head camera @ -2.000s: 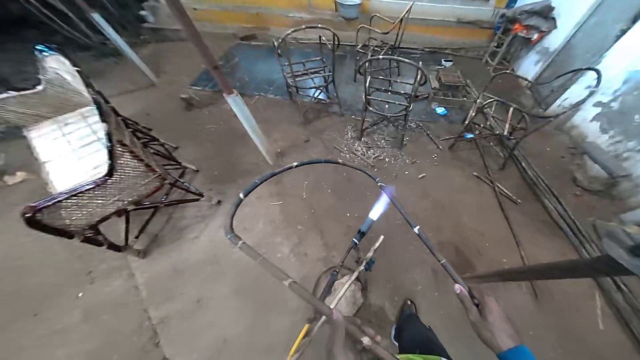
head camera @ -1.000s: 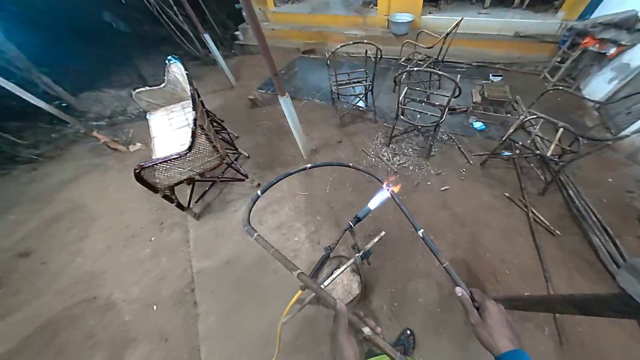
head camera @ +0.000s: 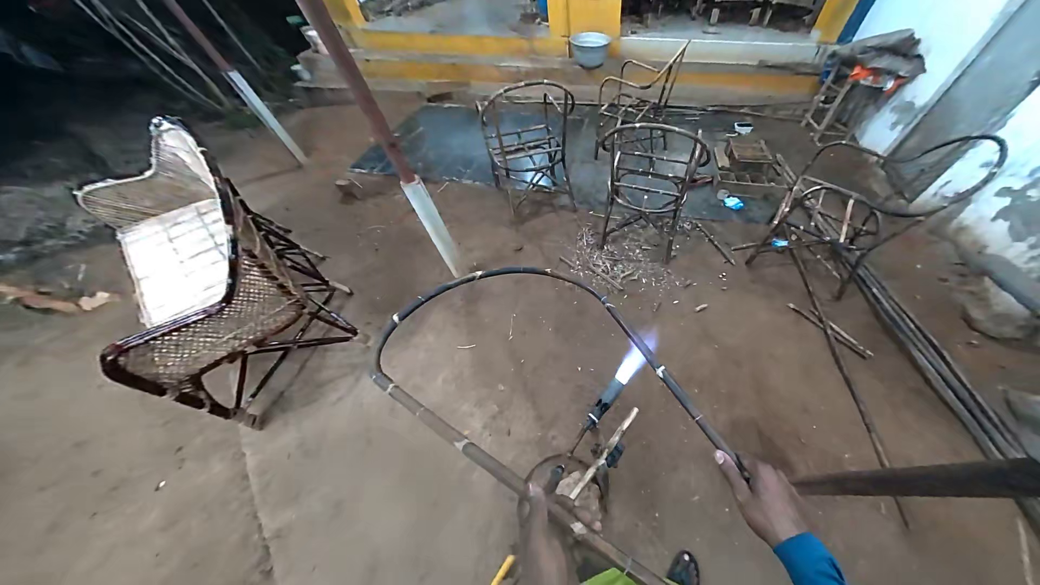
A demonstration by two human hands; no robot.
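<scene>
My left hand [head camera: 546,532] grips the lower, paler stretch of a bent cane pole [head camera: 426,417] at the bottom centre. The far part of the pole curves round in a wide, darkened loop. My right hand [head camera: 764,496] is closed around its other, dark end at the lower right. Between the two sides of the loop a lit gas torch [head camera: 603,404] points up and right, its blue-white flame meeting the pole's right side. The torch rests near a stone and a short stick [head camera: 605,455], partly hidden behind my left hand.
A woven cane chair [head camera: 219,341] stands at left, a painted post [head camera: 431,223] beyond the loop. Several cane chair frames [head camera: 650,179] stand ahead near shavings [head camera: 621,260]. Long poles [head camera: 942,366] lie at right; a dark bar [head camera: 918,479] juts in beside my right hand.
The flame meets the pole a little farther along its right side, towards my right hand, than one second ago. Both hands keep hold of the pole.
</scene>
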